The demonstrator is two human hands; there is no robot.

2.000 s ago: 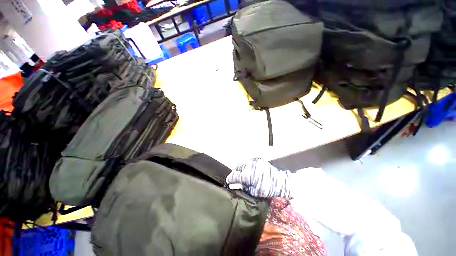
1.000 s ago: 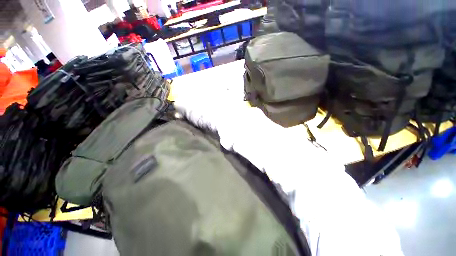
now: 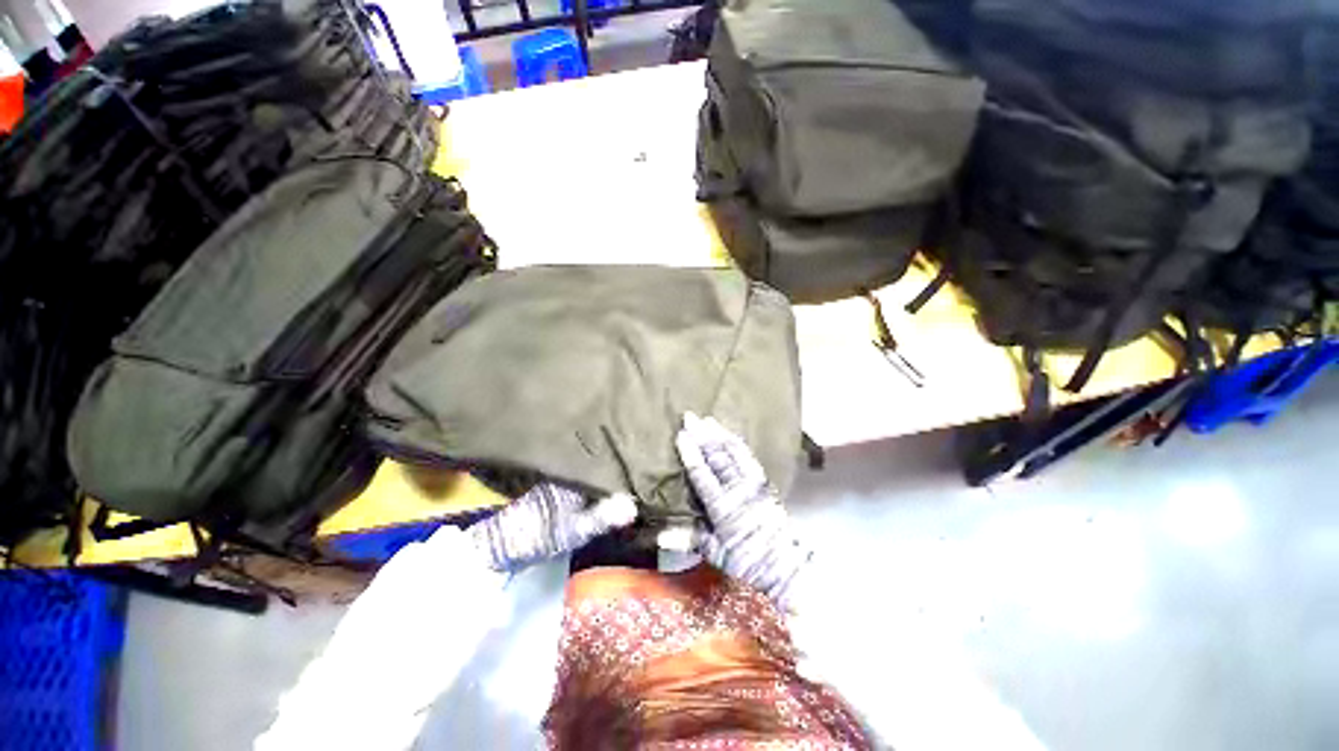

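An olive-green backpack (image 3: 573,360) lies on its side across the pale-yellow table, its plain front panel facing up and its lower edge at the table's front edge. My left hand (image 3: 546,525), in a grey-and-white striped glove, is at the bag's near edge, fingers pointing right. My right hand (image 3: 739,506), in the same kind of glove, lies on the bag's near right part with fingers spread over the fabric. A small white tag (image 3: 679,549) shows between the hands. Whether the fingers pinch the fabric is unclear.
A flat stack of backpacks (image 3: 265,279) stands at the left, with a taller dark pile behind it. Fuller stacked backpacks (image 3: 852,132) stand at the right, straps hanging at the table (image 3: 588,162) edge. A blue crate (image 3: 56,646) is at the lower left and a blue stool (image 3: 548,56) beyond the table.
The backpack has gone from large and close to the camera to lying across the table. My left hand has come into view, and my right hand now rests on the bag. The view has shifted.
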